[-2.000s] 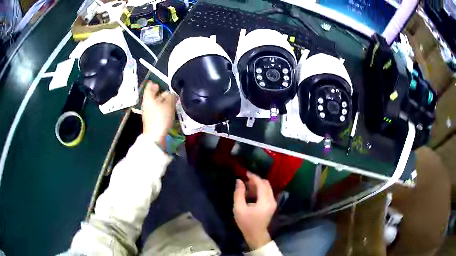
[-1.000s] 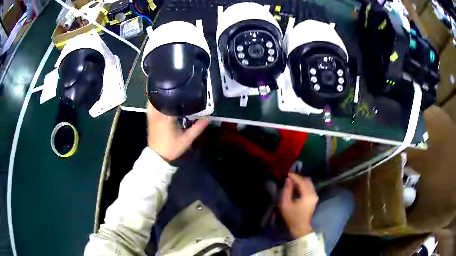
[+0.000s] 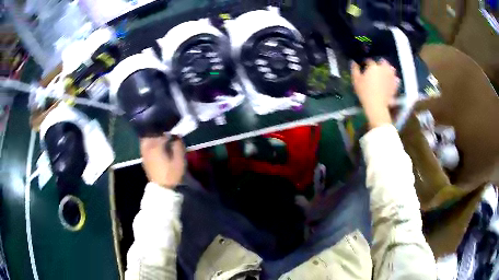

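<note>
My left hand (image 3: pixel 164 161) is at the bench's front edge, at the underside of a PTZ camera (image 3: pixel 146 98) with a white hood and a plain black ball head. A small dark thing shows at its fingertips; whether it is gripped is blurred. My right hand (image 3: pixel 376 90) is at the bench's right end, by the black devices (image 3: pixel 383 44); its fingertips are blurred and I cannot tell if it holds anything. Two more cameras face me with LED rings, one in the middle (image 3: pixel 203 65) and one to its right (image 3: pixel 273 60).
Another camera (image 3: pixel 65 147) stands at the left, with a tape roll (image 3: pixel 72 213) in front of it. A white strip (image 3: pixel 262 131) runs along the bench edge. A red stool or crate (image 3: pixel 298 156) is below. An open brown carton (image 3: pixel 465 98) holds white parts at right.
My right hand has moved from below the bench up to its right end. My left hand stays near the plain black camera. The whole view has shifted and tilted.
</note>
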